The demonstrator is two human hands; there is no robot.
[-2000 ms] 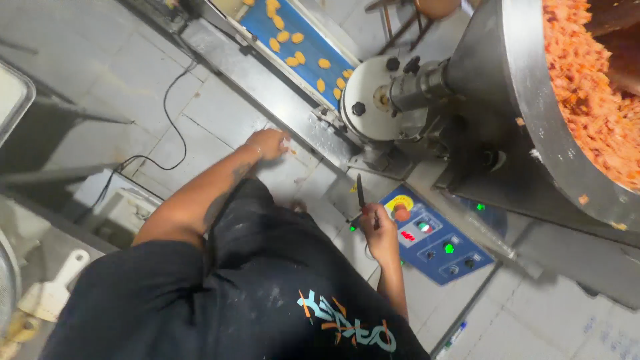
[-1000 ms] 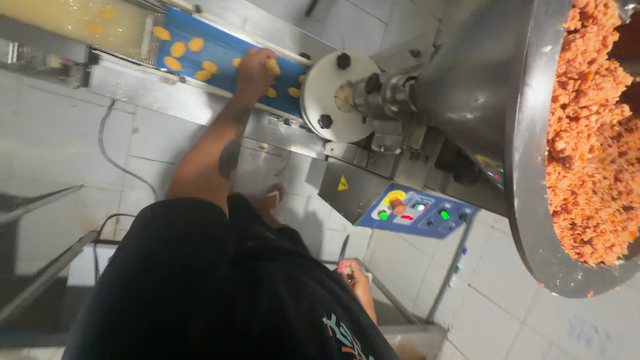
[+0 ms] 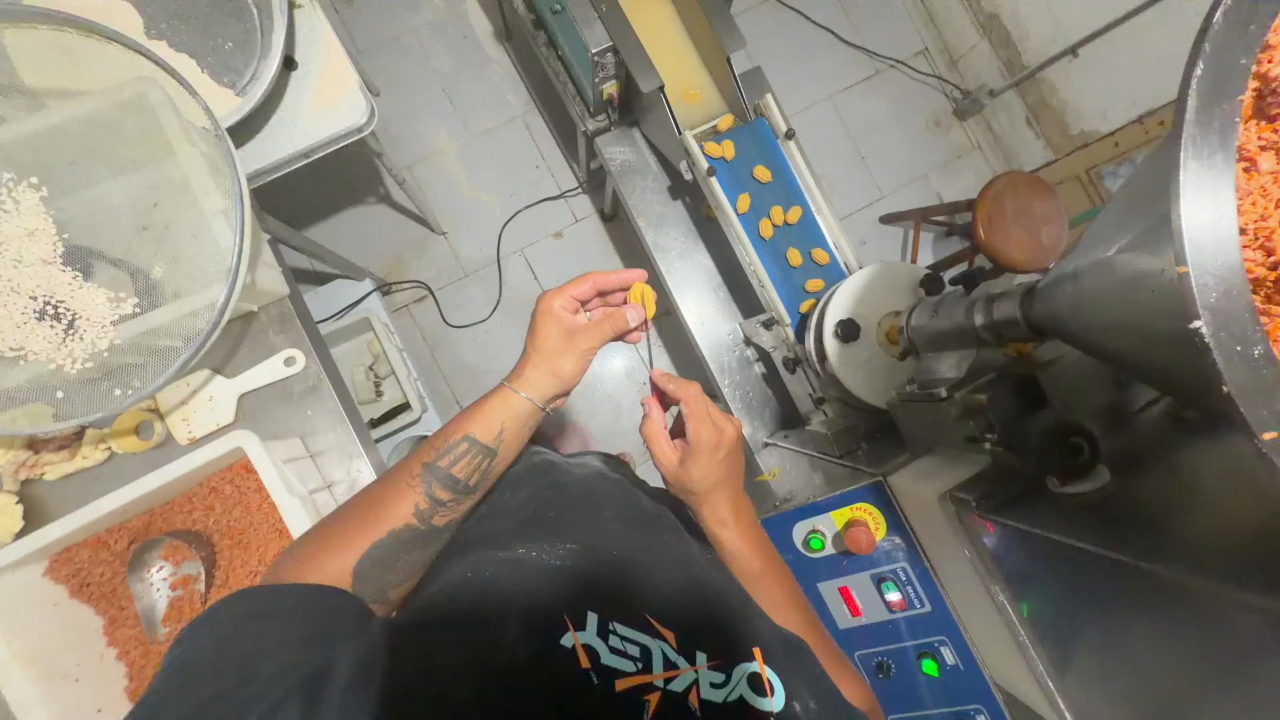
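Observation:
Between the thumb and fingers of my left hand (image 3: 578,330) is a small ridged yellow dough piece (image 3: 643,299), raised in front of my body. My right hand (image 3: 697,435) grips a small knife (image 3: 648,350); its thin blade points up to the underside of the piece. Beyond my hands, several similar yellow pieces (image 3: 793,257) lie scattered on a blue conveyor belt (image 3: 745,180). The belt starts at the round white forming head (image 3: 860,335) of a metal machine and ends at a trough of yellowish liquid (image 3: 690,95).
A large hopper (image 3: 1200,200) of orange filling stands at the right above a blue control panel (image 3: 880,590). At the left are a mesh sieve (image 3: 235,240), a white spatula (image 3: 225,392) and a white tub (image 3: 275,470) of orange filling with a metal scoop (image 3: 165,585). A wooden stool (image 3: 1020,222) stands beyond the machine.
My left hand was over the belt one second ago; it has come back toward my body with a yellow piece. My right hand has come up beside it with the knife. The view has turned strongly.

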